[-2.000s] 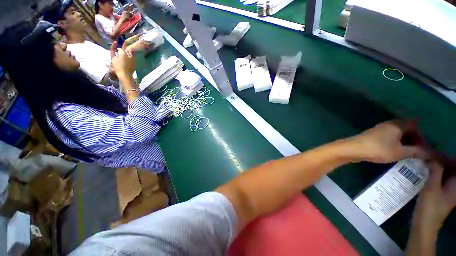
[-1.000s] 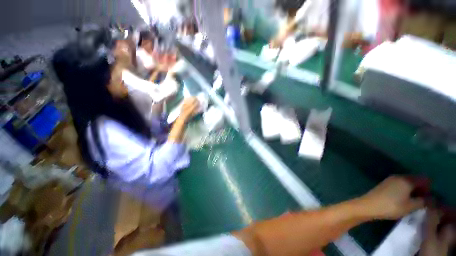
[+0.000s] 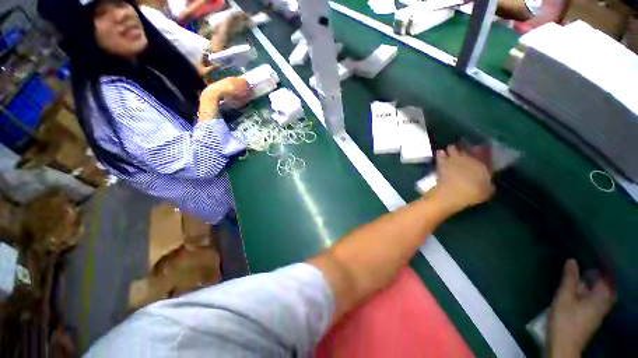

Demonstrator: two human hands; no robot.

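Note:
My left hand (image 3: 465, 175) reaches over the belt, its fingers closed on a slim white retail box (image 3: 425, 183). One end shows left of the hand, and blurred clear film (image 3: 505, 155) shows beyond its other side. My right hand (image 3: 582, 308) is low at the right, fingers partly curled and blurred. A white box corner (image 3: 537, 326) shows beside it; the hand hides the rest, so its grip cannot be told. Two white boxes (image 3: 384, 127) (image 3: 415, 134) lie side by side on the belt, beyond my left hand.
A pale rail (image 3: 371, 175) edges the belt, with an upright metal post (image 3: 323, 70). A pink-red mat (image 3: 399, 321) lies under my left forearm. Rubber bands (image 3: 273, 136) lie before a worker in a striped shirt (image 3: 157, 140). A large white foam block (image 3: 580, 91) stands across the belt.
My left hand has moved left and away from my right hand, onto the box with film, which is now turned. The barcoded box is mostly out of sight near my right hand.

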